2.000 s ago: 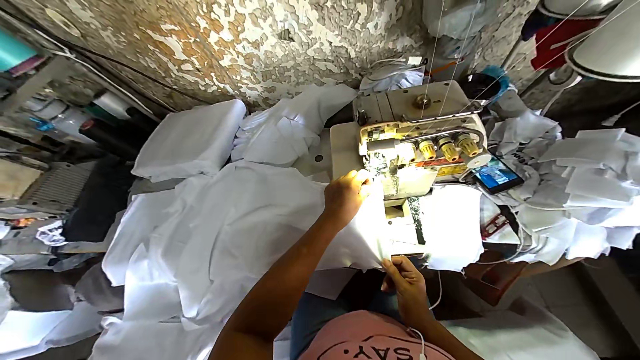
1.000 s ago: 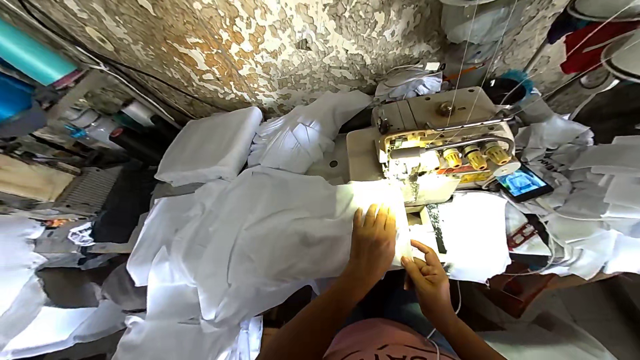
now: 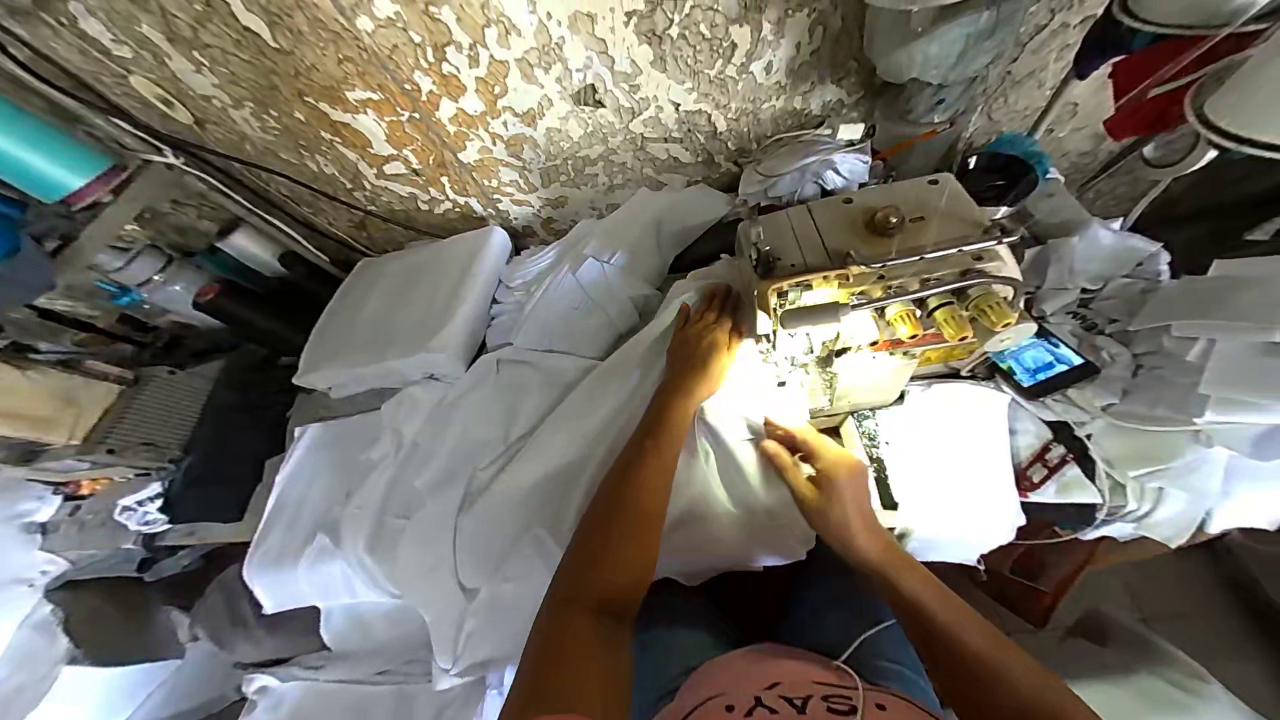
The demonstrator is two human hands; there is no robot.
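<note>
An overlock sewing machine (image 3: 880,270) with yellow tension knobs stands at the centre right, its lamp lighting the needle area. White fabric (image 3: 520,470) spreads from the left up to the machine's front. My left hand (image 3: 705,340) lies on this fabric, just left of the needle area, fingers pointing away from me. My right hand (image 3: 825,480) is at the fabric's near right part, in front of the machine, with thumb and index finger at the edge of the cloth. Glare hides the needle and the cloth beneath it.
A folded white fabric stack (image 3: 410,310) and crumpled white cloth (image 3: 590,290) lie behind, near the peeling wall (image 3: 480,110). Right of the machine are a lit phone (image 3: 1040,360), a white fabric piece (image 3: 955,470) and heaped white pieces (image 3: 1230,380). Thread cones hang at upper right.
My left hand has moved away from me, from the near part of the fabric to beside the machine. The fabric in front of the machine has shifted and now bunches between my hands.
</note>
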